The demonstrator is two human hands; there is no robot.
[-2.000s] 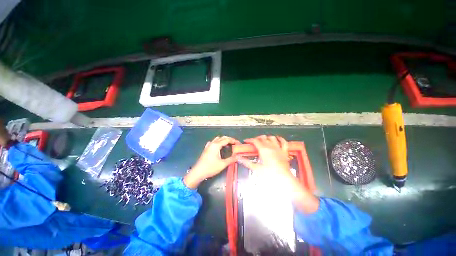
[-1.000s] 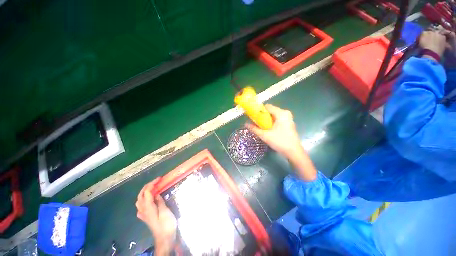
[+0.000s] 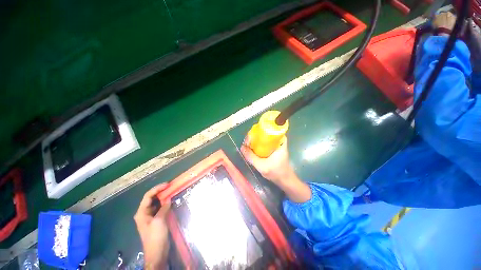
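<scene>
A tablet assembly [image 3: 213,216] with a glaring silver area lies in a red foam tray [image 3: 247,189] in front of me. My left hand [image 3: 153,224] is on the tray's upper left corner, its fingers bent at the red rim. My right hand [image 3: 274,161] is closed around a yellow electric screwdriver [image 3: 268,135], with its black cord end facing up toward me. The screwdriver's tip and the screw dish are hidden behind the hand.
A blue bin [image 3: 64,240] with white parts stands at left. Beyond the pale rail [image 3: 174,154] are a white tray [image 3: 53,171] and red trays [image 3: 311,52]. A red container [image 3: 387,66] and another person's blue sleeve [image 3: 448,105] are at right. The black cord [image 3: 337,79] crosses above the bench.
My right hand has taken the yellow screwdriver and, since one second ago, moved slightly down and left, covering the screw dish. My left hand has moved to the tray's corner. The view has turned right.
</scene>
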